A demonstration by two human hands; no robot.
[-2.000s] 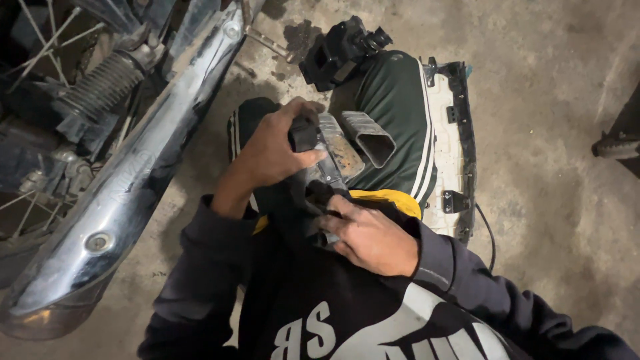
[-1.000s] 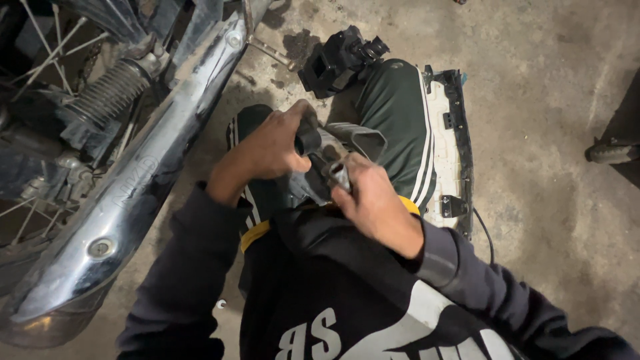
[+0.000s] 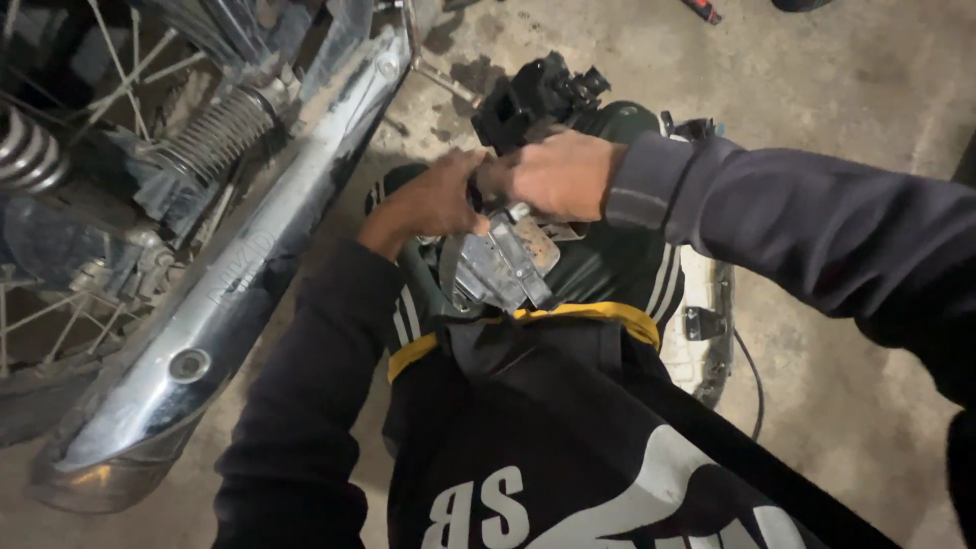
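A dirty grey boxy part, which looks like metal or plastic with a brown-stained face, rests on my lap. My left hand is closed around its upper end, the thumb pressed on its edge. Blurred by motion, my right hand bends over the same upper end, close to my left fingers; what it grips is hidden. A black moulded part lies just beyond my hands, by my knee.
At the left stands a motorcycle with a chrome exhaust silencer, a coil spring and a spoked wheel. A thin metal rod is near its front end. A whitish panel with black clips and a cable lie at my right.
My right hand has moved from the near side of the grey part to its far end, with the forearm swung outward. My left hand stays on the part.
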